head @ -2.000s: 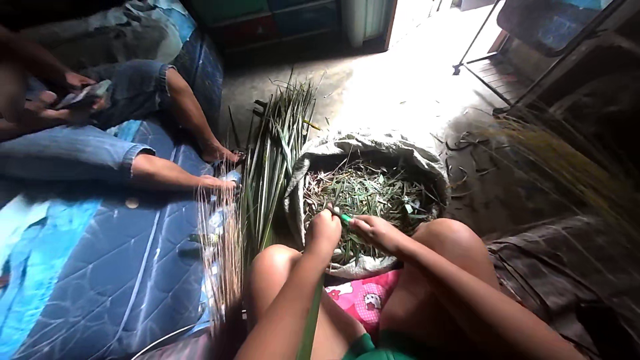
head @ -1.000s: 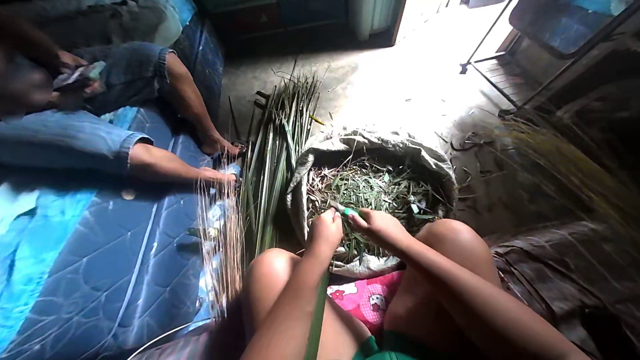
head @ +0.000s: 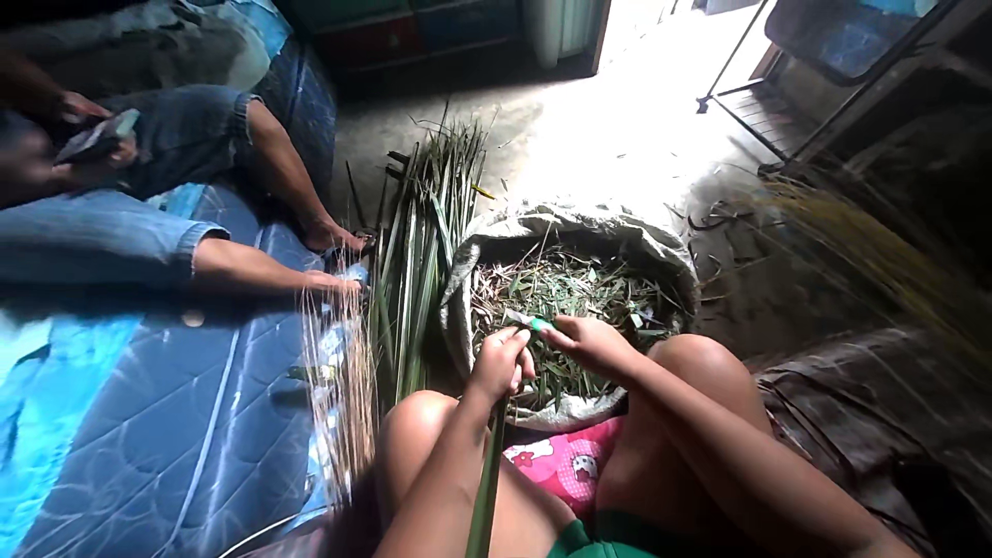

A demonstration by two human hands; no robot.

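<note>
My left hand (head: 500,363) is closed on a long green leaf strip (head: 486,488), which runs down over my lap between my thighs. In my right hand (head: 593,341) is a small knife with a green handle (head: 540,325); its short blade lies by my left fingertips. Both hands are close together over an open woven sack (head: 570,415) with its rim rolled down. Cut green and dry leaf scraps (head: 573,283) lie inside it. Left of the sack, a bundle of long green leaves (head: 422,256) rests on the floor.
Another person (head: 263,155) sits at the left on a blue mattress (head: 178,403), bare feet near the leaf bundle, holding something flat. Thin dry stalks (head: 341,387) stand beside my left knee. A metal-framed stand (head: 744,124) is at the upper right, with yellowish fibres (head: 860,232) below it.
My hands stay close together over the sack, with the green-handled knife at the left fingertips throughout. The other person's hands have shifted slightly.
</note>
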